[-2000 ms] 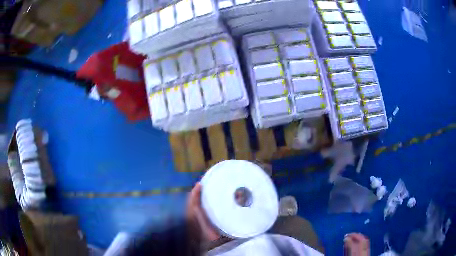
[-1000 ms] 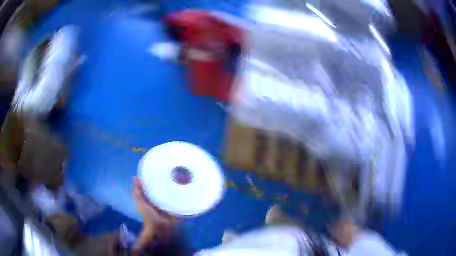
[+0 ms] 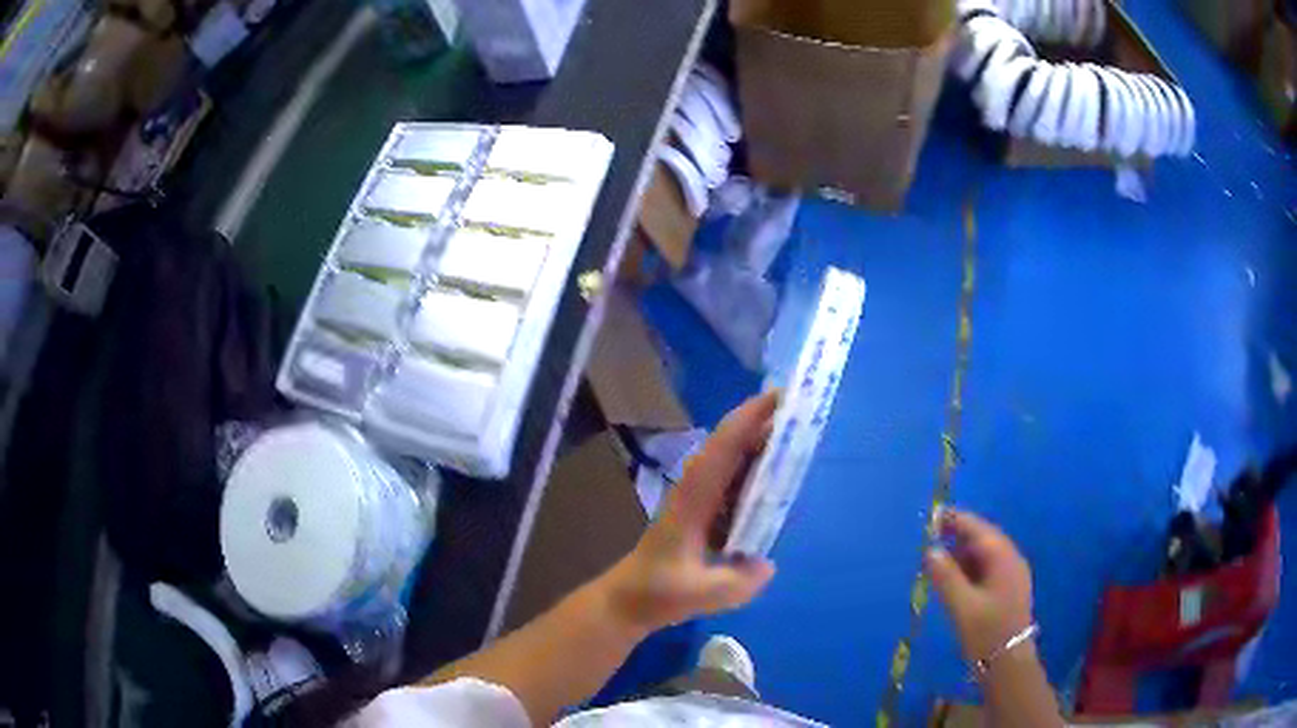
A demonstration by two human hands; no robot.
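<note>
My left hand (image 3: pixel 683 533) holds the white tape roll (image 3: pixel 799 413), seen nearly edge-on, with faint blue marks along its rim. The fingers are behind the roll and the thumb is at its lower end. My right hand (image 3: pixel 981 576) is to the right of the roll, apart from it, with fingers curled and fingertips close together. Whether something small is between them is not clear. A bracelet is on the right wrist.
A battery tray (image 3: pixel 498 413) lies on the dark bench edge (image 3: pixel 626 157) at left. A second roll in clear wrap (image 3: pixel 292 519) sits below it. Cartons (image 3: pixel 839 114) and white curved parts (image 3: pixel 1088 107) stand on the floor. A red pallet jack (image 3: pixel 1181 626) is lower right.
The view has swung from the pallet stacks to the bench. The roll has turned from face-on to nearly edge-on in my left hand. My right hand is now more fully in view.
</note>
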